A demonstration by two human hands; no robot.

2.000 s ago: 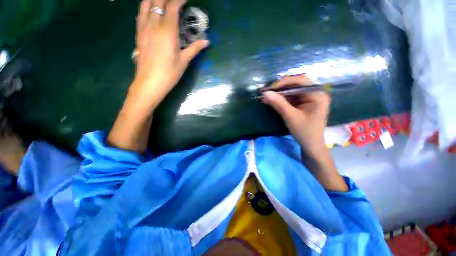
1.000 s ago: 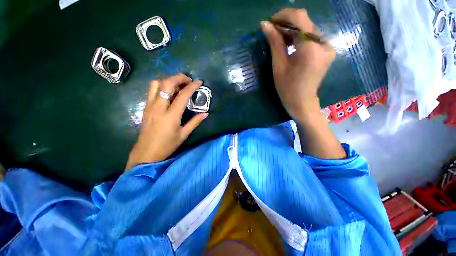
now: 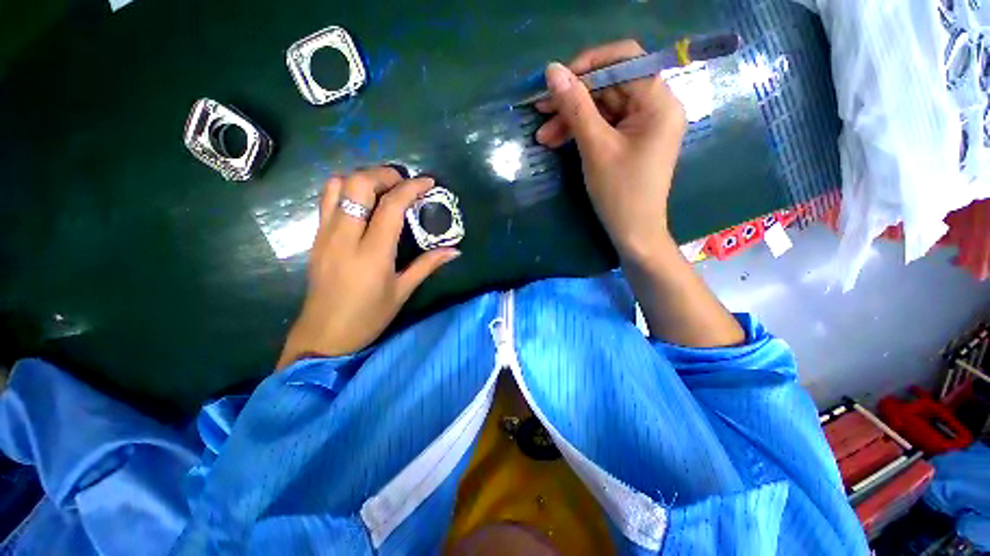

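Observation:
My left hand rests on the dark-green worktop with its fingers around the left side of a silver watch case, a squarish frame with a round hole. My right hand holds a slim deburring knife like a pen, to the right of and above the case. The tool has a silver shaft, a yellow band and a dark rear end; its tip points left and does not touch the case. More watch cases lie beyond my left hand: a single one and what looks like an overlapping pile.
Blue flecks lie around the loose cases. White sheeting with cases hangs at the right. A red parts tray is beside the bench edge. Red crates stand at the lower right. A neighbour's blue sleeve is at the lower left.
Over the last second, my right hand has moved slightly left and down, and the tool now shows more fully. My left hand remains at the case. Earlier, the left hand was farther forward.

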